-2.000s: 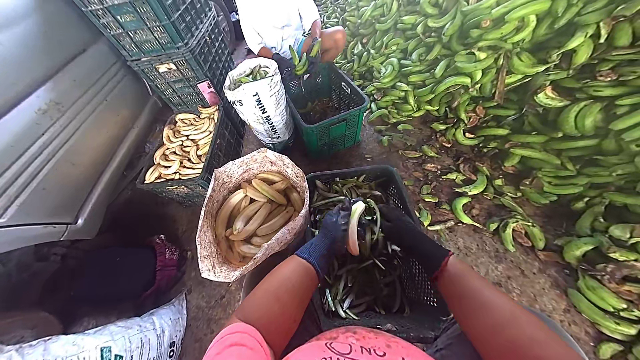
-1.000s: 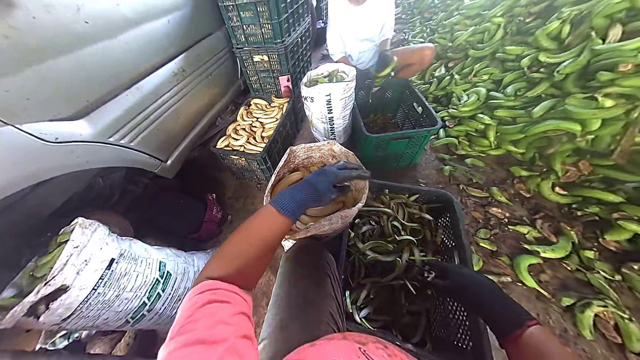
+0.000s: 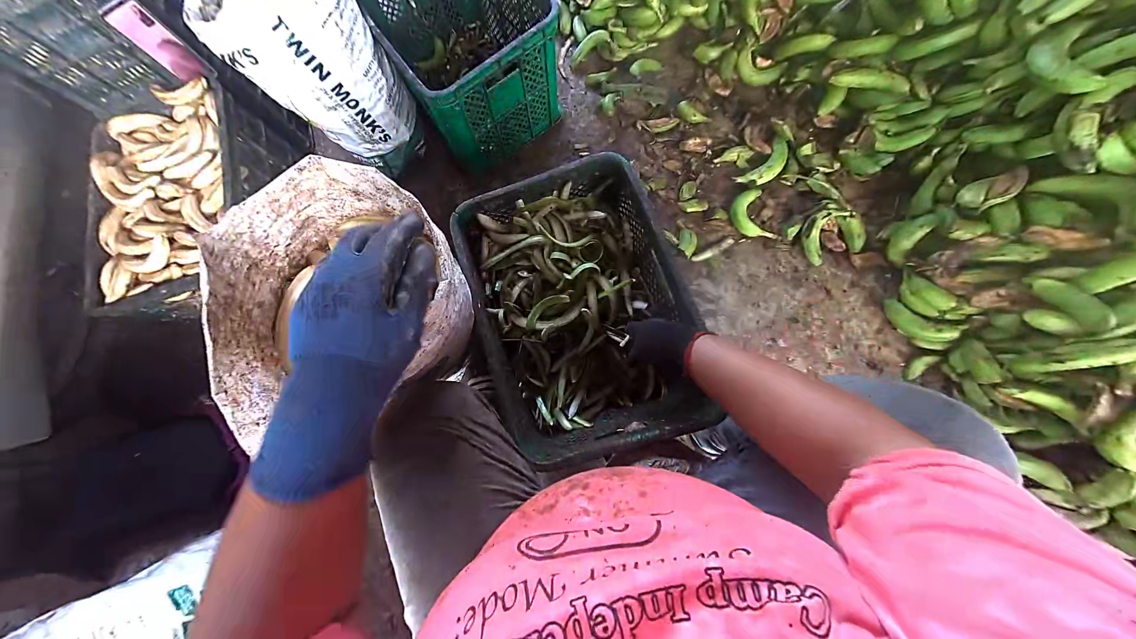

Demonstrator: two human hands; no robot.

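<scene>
My left hand [image 3: 359, 306], in a blue glove with dark fingers, is over the mouth of a stained white sack [image 3: 244, 253]. Its fingers are curled, and the glove hides whether anything is under them. Part of a peeled banana [image 3: 293, 302] shows beside the glove, inside the sack. My right hand [image 3: 661, 344], in a black glove, is low at the right side of a black plastic crate [image 3: 581, 444] of banana peels [image 3: 568, 293]. A small pale object shows at its fingertips; whether it is a peel or a tool, I cannot tell.
A crate of peeled bananas [image 3: 160, 195] stands at the upper left. Behind the black crate are a white printed sack [image 3: 328, 67] and a green crate [image 3: 510, 102]. Green bananas [image 3: 1003, 115] are heaped along the right, some loose on the ground.
Two seconds ago both hands were together over the black crate with a peeled banana. My left hand has since moved left to the stained sack; my right has stayed at the crate.
</scene>
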